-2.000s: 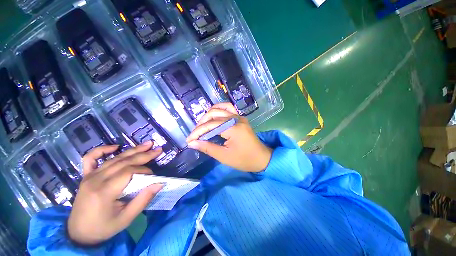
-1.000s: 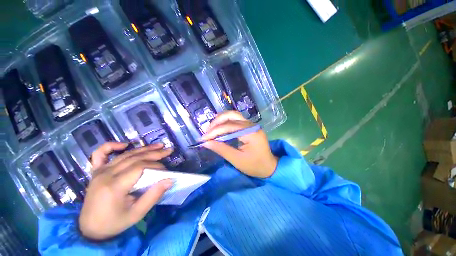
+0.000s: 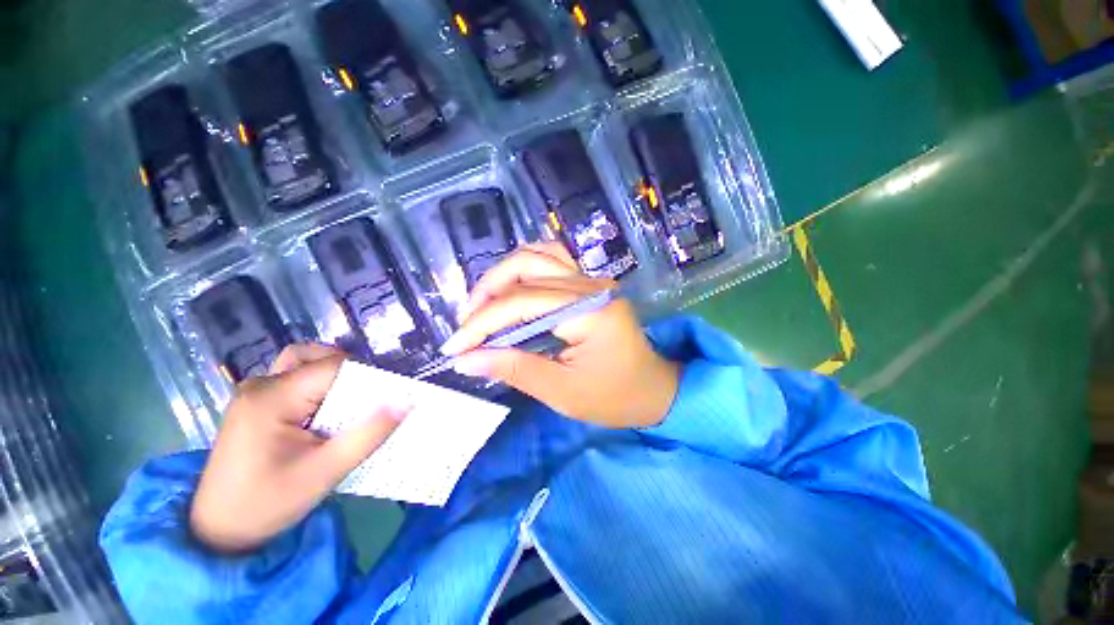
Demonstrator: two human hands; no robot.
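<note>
My left hand holds a white label sheet with rows of tiny dots, thumb on top, over the tray's near edge. My right hand holds slim grey tweezers, their tips at the sheet's upper edge. No sticker can be made out at the tips. The clear blister tray holds black handheld devices in two rows. My right fingers cover the lower end of the middle near-row device. My left fingers are close to the lower end of the leftmost near-row device.
A white oblong block lies on the green bench top beyond the tray. Layered clear plastic trays stand at the left edge. Yellow-black tape marks the green floor at right. Part of a blue frame shows at top right.
The view has shifted, so the tray appears further right and higher. The label sheet is now turned flatter to the camera, and the tweezer tips have moved from over a device to the sheet's edge.
</note>
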